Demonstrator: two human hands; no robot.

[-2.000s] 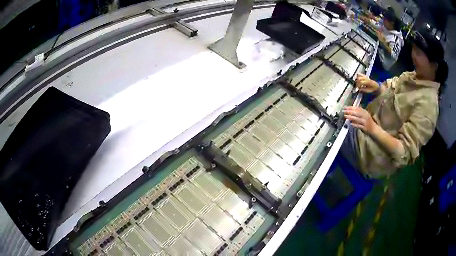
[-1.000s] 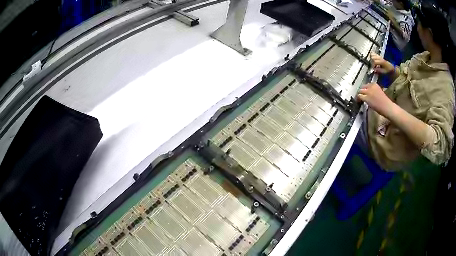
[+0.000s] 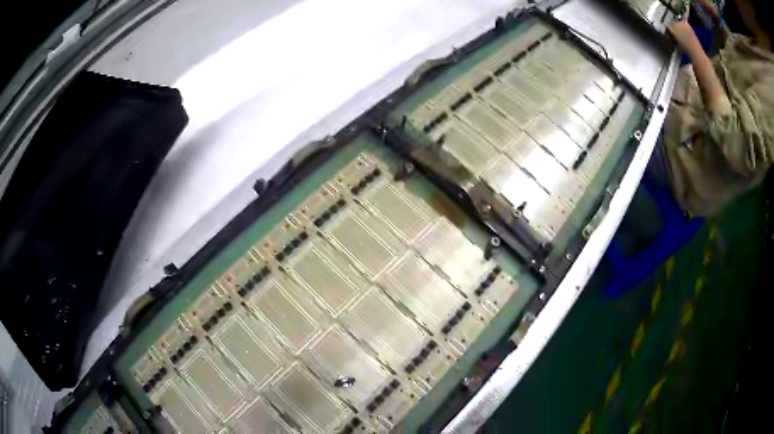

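Note:
Neither of my hands is in the picture. Nearest in front of me a pale circuit board panel (image 3: 331, 280) lies in a black carrier with a green inner border (image 3: 246, 229). Rows of small black components (image 3: 291, 246) run along its upper-left and lower-right edges. A small shiny dark piece (image 3: 344, 382) lies on the lower part of the panel. A second panel (image 3: 509, 119) lies in its own carrier beyond, past a dark crossbar (image 3: 458, 199).
A black bin (image 3: 81, 212) with small shiny specks sits on the white bench (image 3: 280, 76) at left. The white conveyor rail (image 3: 586, 263) runs along the right. Another person's arm (image 3: 704, 72) reaches in at upper right, near a blue stool (image 3: 653, 246).
The view has shifted, so the near panel shows larger and more fully. A gap now shows beyond the second carrier. The other person sits further toward the upper right edge.

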